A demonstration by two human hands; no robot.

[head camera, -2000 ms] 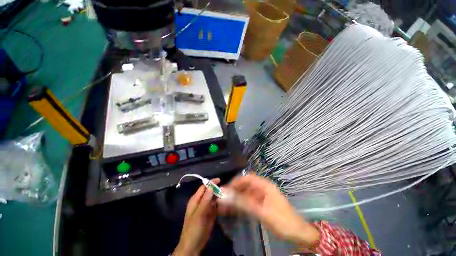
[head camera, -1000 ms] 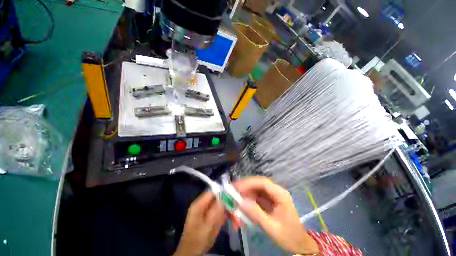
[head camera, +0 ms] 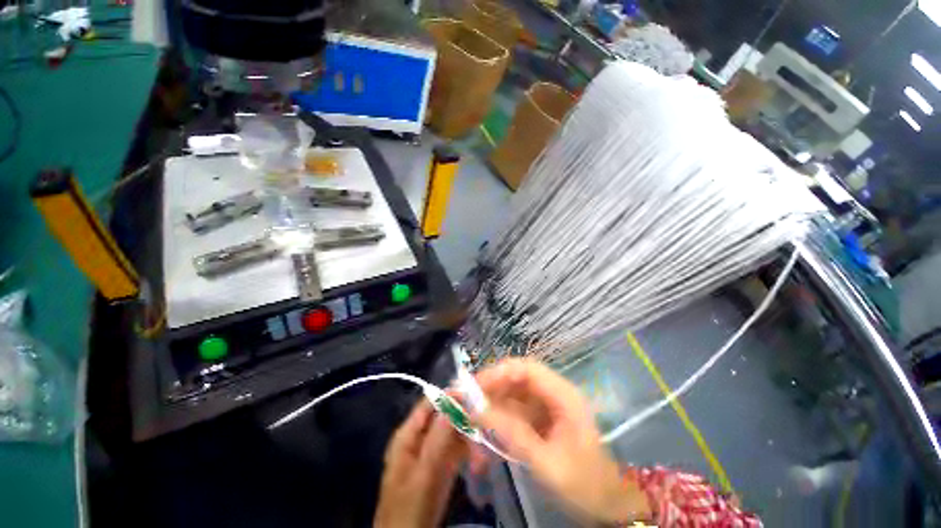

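Observation:
A small green circuit board (head camera: 454, 414) on a white cable lies between my two hands at the lower middle. My left hand (head camera: 418, 469) holds the cable and board from the left. My right hand (head camera: 547, 428) is on the right, its fingers pinching a white shell piece (head camera: 471, 386) just above the board. The short cable tail (head camera: 351, 384) curves out to the left. The long cable run (head camera: 712, 373) leaves my right hand and rises to the rack. Whether a shell half lies under the board is hidden by the fingers.
The press plate (head camera: 191, 284) with slotted clamp bars stands ahead at left, under the black head (head camera: 253, 31). Yellow-black posts (head camera: 441, 194) flank it. White cables (head camera: 660, 186) hang at right. A clear bag (head camera: 31, 382) lies on the green bench at left.
The camera view has shifted. The short tail now stretches farther left, and the board shows more clearly between the hands. Both hands stay close together at the board.

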